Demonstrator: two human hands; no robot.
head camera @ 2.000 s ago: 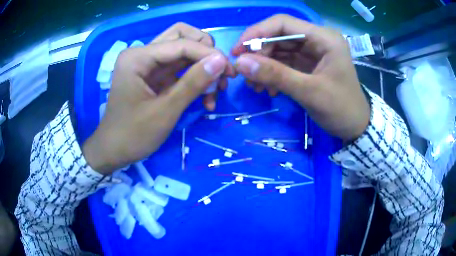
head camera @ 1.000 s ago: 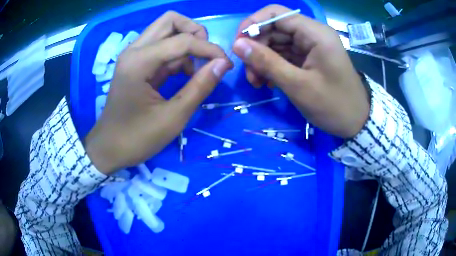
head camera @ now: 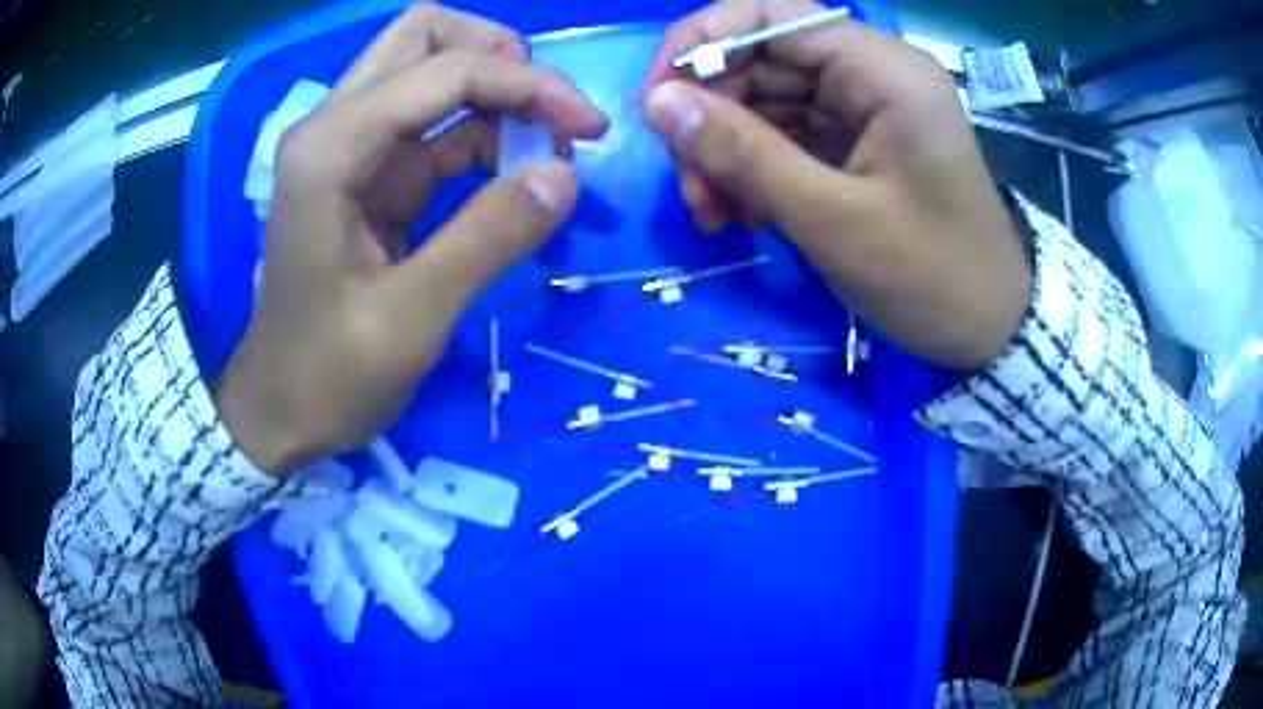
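Note:
My left hand [head camera: 395,229] is over the upper left of the blue tray [head camera: 907,582], palm inward. It holds a translucent white plastic housing [head camera: 525,144] between thumb and fingers. My right hand [head camera: 831,166] is over the tray's upper right and holds a wired stick [head camera: 766,39] with a small white block, its pale end pointing up and right. The hands are apart. Several wired sticks [head camera: 634,413] lie scattered in the middle of the tray. Loose housings [head camera: 467,493] lie in a pile at its lower left, and more [head camera: 294,132] are partly hidden behind my left hand.
Crumpled translucent bags [head camera: 1199,263] lie right of the tray, and a whitish sheet [head camera: 63,208] hangs at the left. A printed label [head camera: 1000,76] is on the metal rail at the upper right. A green surface [head camera: 125,49] runs behind the tray.
My left hand has moved left, away from my right hand, and its fingers have parted to show the housing. My right hand has moved slightly up, still holding the stick.

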